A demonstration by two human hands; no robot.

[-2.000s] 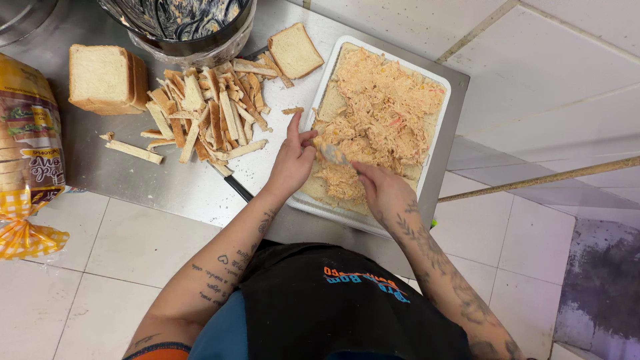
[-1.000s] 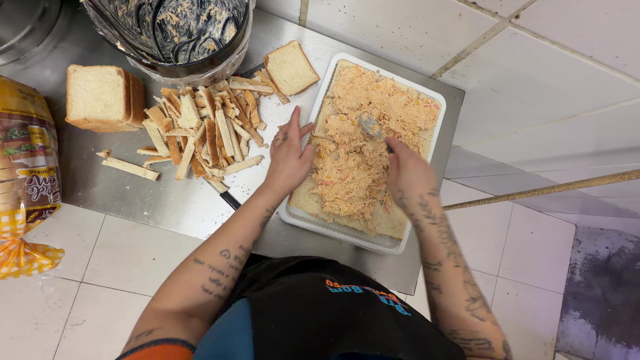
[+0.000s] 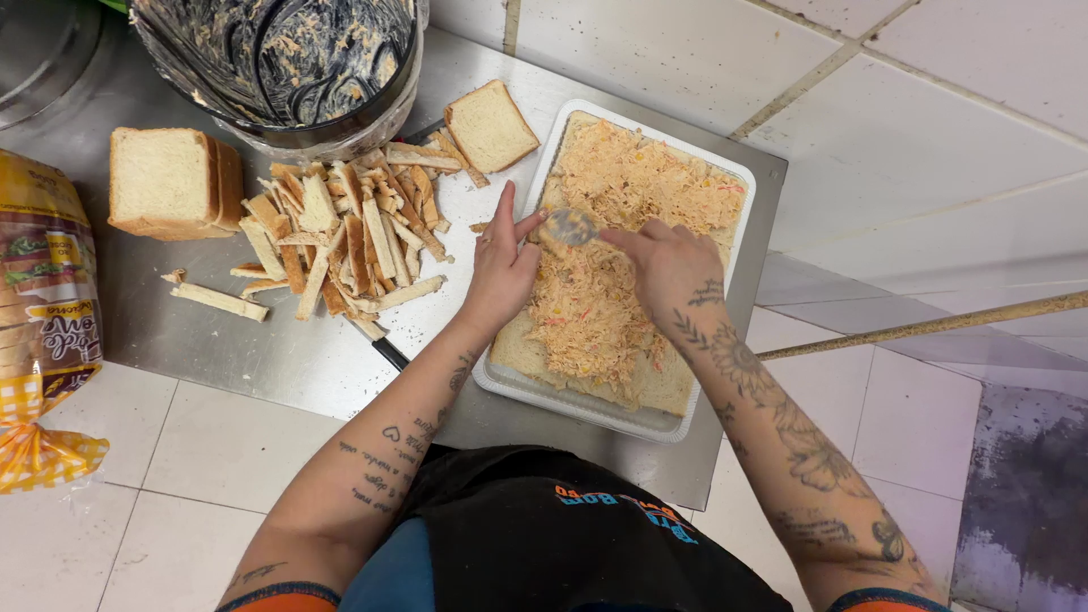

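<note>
My right hand (image 3: 676,268) holds a spoon (image 3: 571,227) by its handle, its bowl over the left side of a white tray (image 3: 586,413). Bread slices (image 3: 514,344) line the tray, with a shredded orange filling (image 3: 595,314) spread over much of them; bare bread shows along the bottom edge. My left hand (image 3: 507,263) is at the tray's left rim, fingers apart, a fingertip close to the spoon's bowl. Left of it lies a heap of cut bread crusts (image 3: 348,238), with a single bread slice (image 3: 491,126) above.
A black bowl (image 3: 289,64) with filling residue stands at the upper left, near a bread stack (image 3: 170,183). A black-handled knife (image 3: 389,353) lies partly under the crusts. Bagged bread (image 3: 47,314) is at the far left. A tiled wall (image 3: 901,127) borders the steel table (image 3: 178,340).
The spoon in my right hand has moved left across the filling to the tray's left side. Filling now covers more of the lower left than two seconds ago.
</note>
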